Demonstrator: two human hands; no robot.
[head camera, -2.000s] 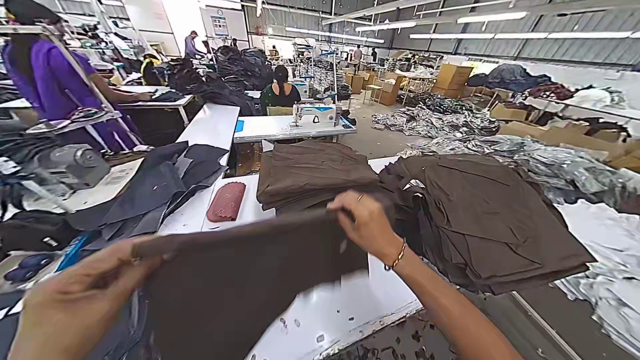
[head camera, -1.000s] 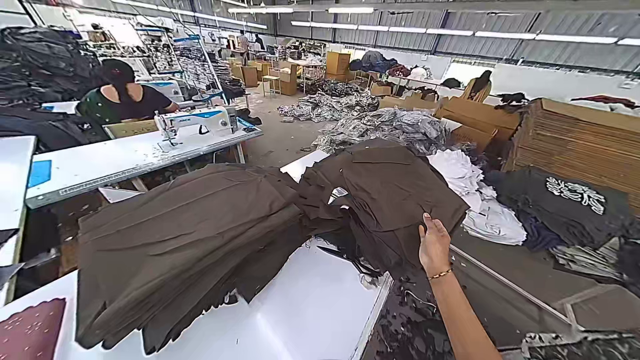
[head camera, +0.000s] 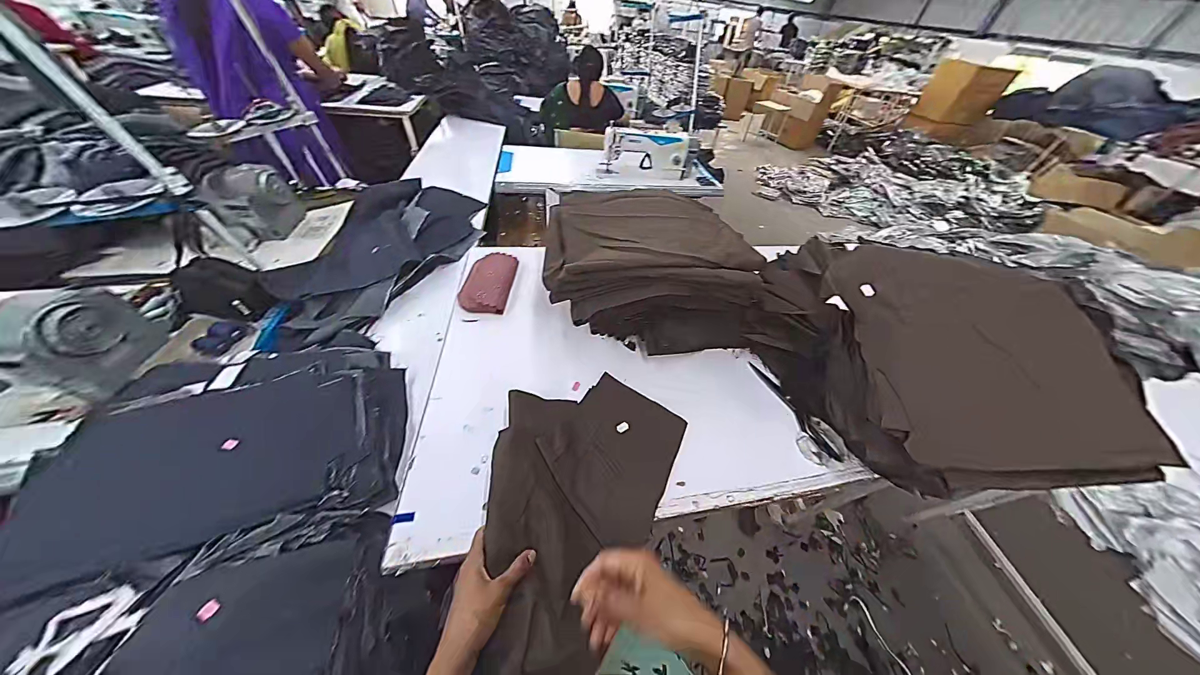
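Observation:
At the near table edge, a dark brown fabric piece (head camera: 586, 459) with a small white sticker lies partly on the white table and hangs toward me. My left hand (head camera: 492, 586) grips its left side, thumb on top. My right hand (head camera: 637, 600), blurred and with a bangle on the wrist, is over the cloth's lower right part; whether its fingers hold the cloth, I cannot tell. Beyond are a stack of folded brown fabric (head camera: 656, 244) and, at the right, a larger brown stack (head camera: 984, 356). Scissors (head camera: 816, 436) lie partly under that right stack's edge.
A maroon case (head camera: 488, 283) rests on the white table (head camera: 450, 422). Navy fabric stacks (head camera: 234, 459) stand at the left. A sewing machine (head camera: 647, 150) is on a table ahead, a seated person (head camera: 586, 103) behind it. Scraps (head camera: 778, 581) litter the floor at the near right.
The view swung right, then back left. Two seconds ago both hands held a brown piece up over the table; one second ago my right hand was at the right stack. Now both hands are low and near me.

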